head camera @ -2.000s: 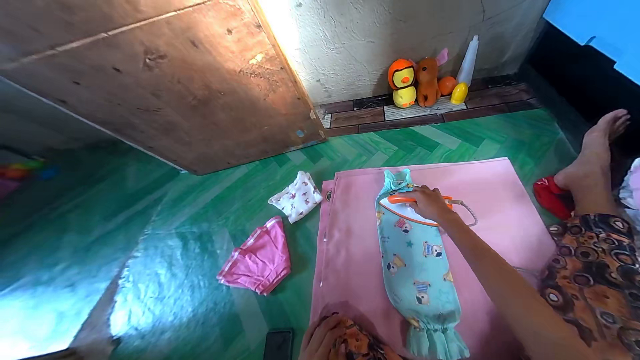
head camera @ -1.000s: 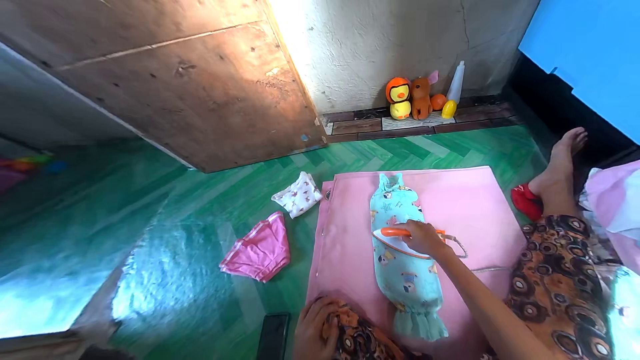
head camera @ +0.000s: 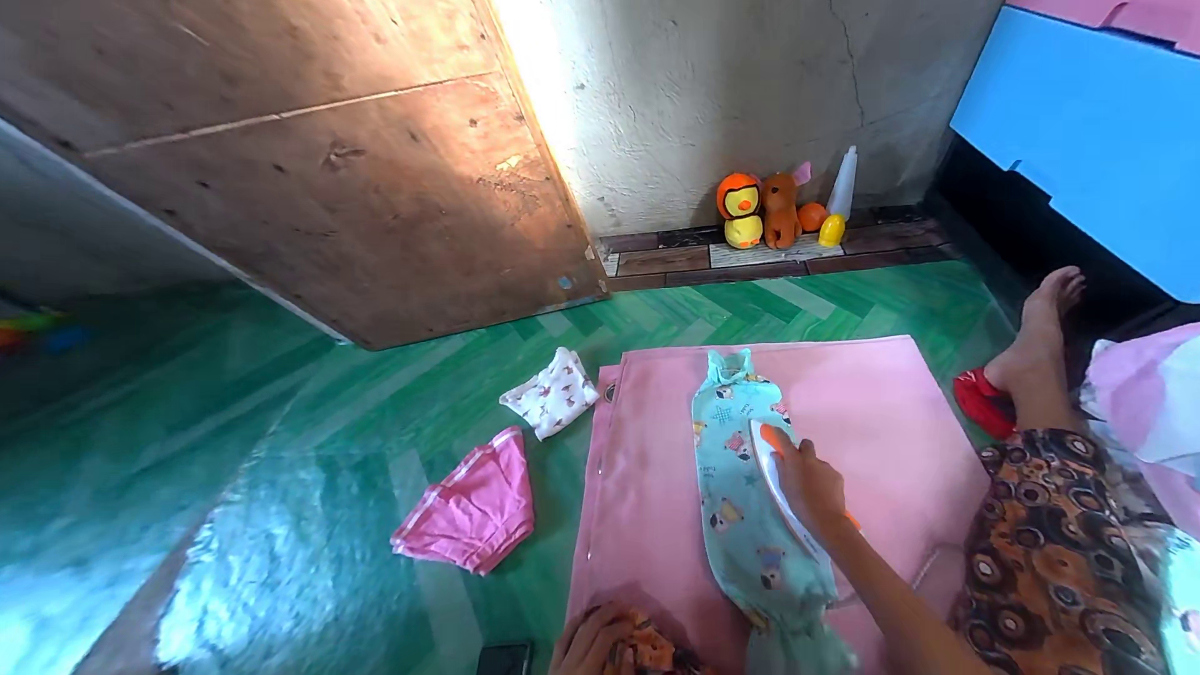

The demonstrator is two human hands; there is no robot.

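Note:
My right hand grips the orange handle of a white clothes iron, which lies on a mint-green printed garment with gathered ends. The garment is stretched lengthwise over a pink cloth spread on the floor. Down at the bottom edge, my left hand rests by patterned brown fabric at my knee, its fingers partly cut off by the frame. Left of the cloth are a folded white printed cloth and pink shorts or underwear.
A dark phone lies at the bottom edge. Plush toys and a white cone-shaped bottle stand by the wall. A wooden panel rises at the left, a blue box at the right. My bare foot is beside a red item.
The iron has moved from the garment's upper part down toward its middle and turned, its tip now pointing toward the top end. My left hand remains near my knee.

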